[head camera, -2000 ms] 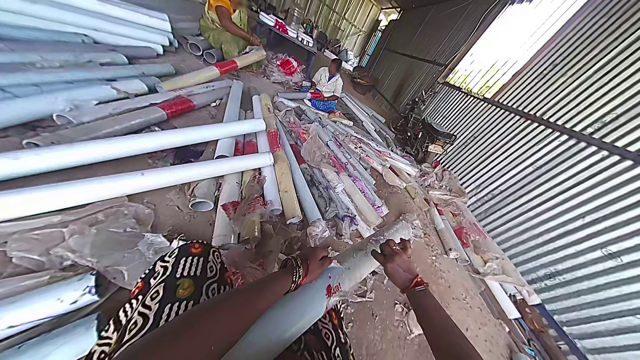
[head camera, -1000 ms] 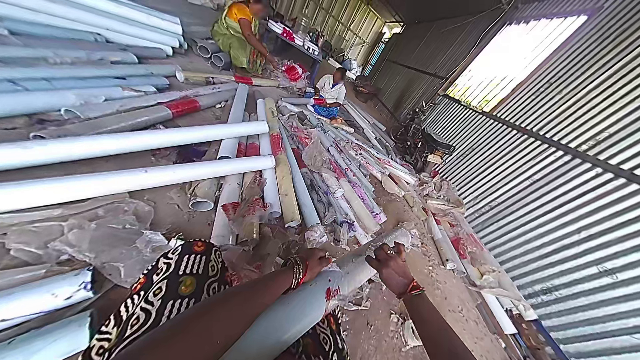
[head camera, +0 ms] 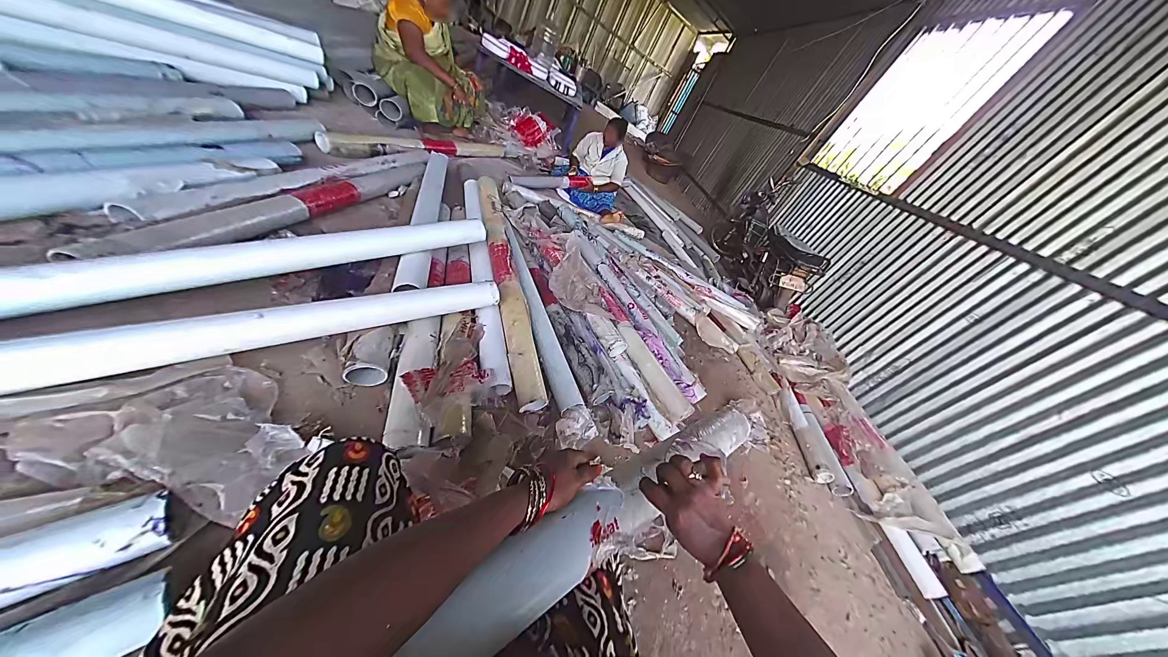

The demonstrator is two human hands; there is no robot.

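Note:
A pale grey-blue pipe [head camera: 511, 575] slants across my lap, its far part wrapped in clear plastic film [head camera: 721, 433] that bears red print. My left hand [head camera: 573, 476], with bangles at the wrist, rests on the pipe near the film's edge, fingers curled over its upper side. Farther along, my right hand [head camera: 691, 506] has bent fingers at the wrapped part, pinching the film there; the fingertips are partly hidden. The near end of the pipe lies below the picture's edge.
Many pipes [head camera: 525, 338], some wrapped, lie ahead; white pipes [head camera: 246, 333] reach in from the left. Loose plastic film [head camera: 173, 438] lies at left. Two people [head camera: 598, 169] sit farther back. A motorcycle [head camera: 776, 246] stands by the corrugated metal wall [head camera: 1031, 365].
The person at the back left, leaning with an arm stretched toward the red-marked plastic one second ago, now has the hands drawn back near the lap. My hands remain around the same part of the pipe.

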